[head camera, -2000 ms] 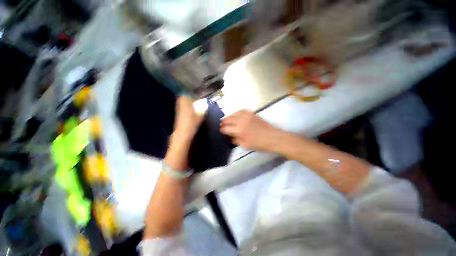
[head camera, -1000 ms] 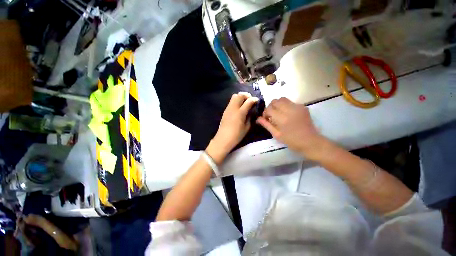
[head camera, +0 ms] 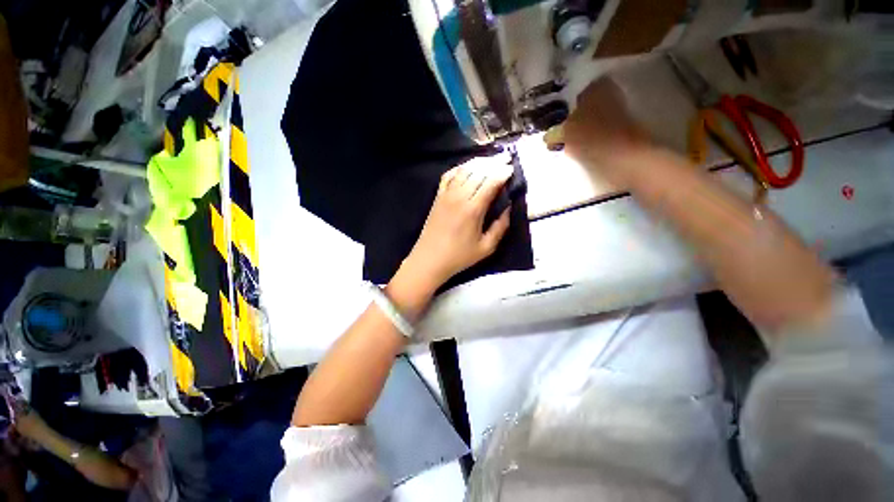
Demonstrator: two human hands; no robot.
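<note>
A large black fabric panel (head camera: 368,137) with angled edges lies flat on the white table, its right part at the needle area of the white and teal sewing machine (head camera: 446,59). My left hand (head camera: 466,216) presses on the panel just in front of the presser foot, fingers spread and bent; a small white bit shows at its fingertips. My right hand (head camera: 603,127) is off the fabric, blurred, on the machine bed beside the brass-coloured knob; its fingers are too blurred to tell their shape.
Scissors (head camera: 769,142) with red and yellow-orange handles lie right of my right forearm. Dark tweezers or snips (head camera: 739,58) lie behind them. Neon yellow-green pieces (head camera: 186,181) lie on hazard tape (head camera: 241,225) at left. Another person's arm (head camera: 83,459) shows at lower left.
My right hand has left the fabric and moved up and right onto the machine bed. My left hand has flattened onto the panel. The view has shifted slightly.
</note>
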